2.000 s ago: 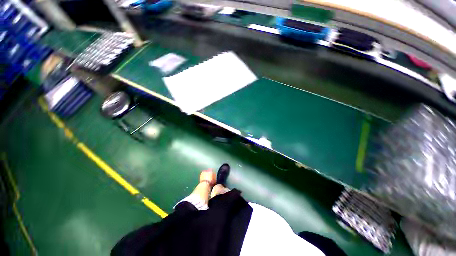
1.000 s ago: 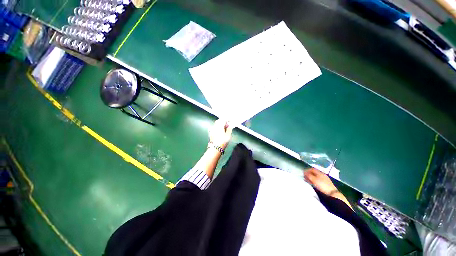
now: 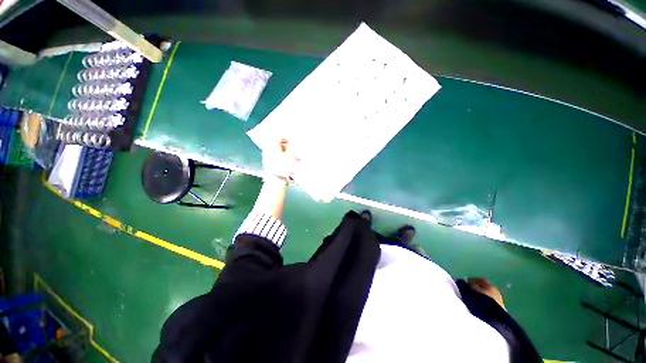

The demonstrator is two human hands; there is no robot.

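Observation:
A white foam sheet (image 3: pixel 354 106) with small dark holes lies aslant on the green bench, its near corner over the front edge. My left hand (image 3: pixel 282 159) is on the sheet's near left part; it is pale and blurred, and I cannot tell whether the fingers grip the sheet. My right hand (image 3: pixel 486 289) is low at the right, by my body, mostly hidden by the dark sleeve; its fingers are not clear. A small translucent plastic bag (image 3: pixel 241 88) lies on the bench left of the sheet.
Ring-and-stem metal parts (image 3: pixel 99 96) stand in rows on the bench at the left. A round stool (image 3: pixel 167 177) is at the bench front. Clear film (image 3: pixel 464 215) lies on the bench edge. A patterned carrier tray (image 3: pixel 584 266) is at the right edge. Blue bins (image 3: pixel 91 172) are on the floor.
My left hand has moved from the sheet's near corner onto its left part. The sheet has turned and shifted slightly left. My right hand has drawn back from the bench edge towards my body.

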